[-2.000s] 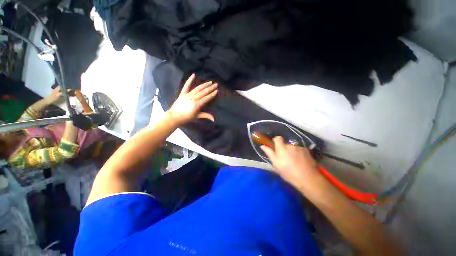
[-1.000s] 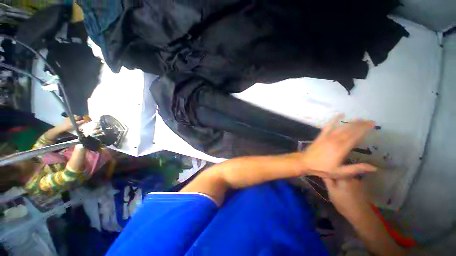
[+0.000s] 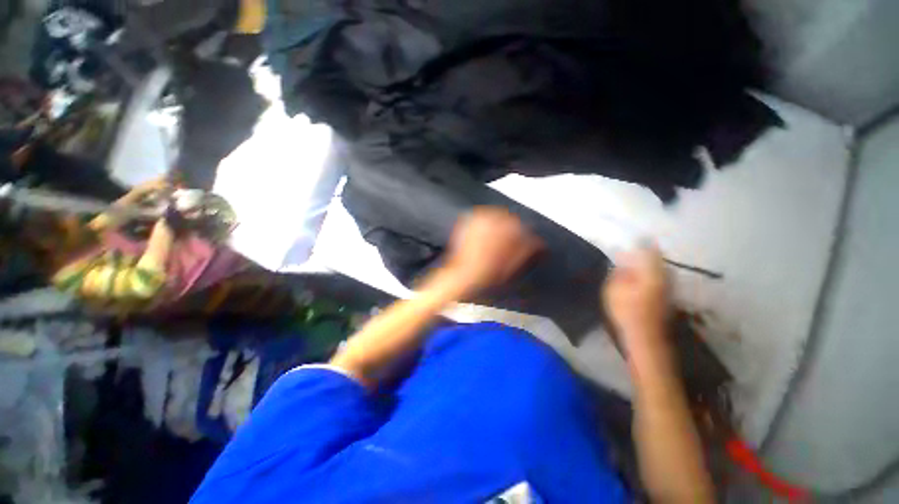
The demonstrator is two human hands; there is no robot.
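Note:
Black trousers [image 3: 567, 281] lie nearest me, one leg running toward the right across the white table. My left hand [image 3: 493, 246], blurred, is curled in a fist on the leg. My right hand [image 3: 638, 285], also blurred, is at the leg's open end; whether its fingers hold the cloth is unclear. A corner of the leg end points down toward me. The iron is not clearly visible; its orange-red hose sleeve [image 3: 764, 472] shows at the lower right, beyond my right forearm.
A large black garment pile [image 3: 572, 89] covers the far side of the white table [image 3: 779, 197]. A thin dark rod or slot [image 3: 693, 268] shows right of my right hand. At left, a person in striped yellow sleeves [image 3: 118, 276] works at another station. A grey-white wall is at right.
My right hand has left the iron's handle and is at the leg end. My left hand reached right over it, then came back onto the leg. The hose sleeve is lower in view.

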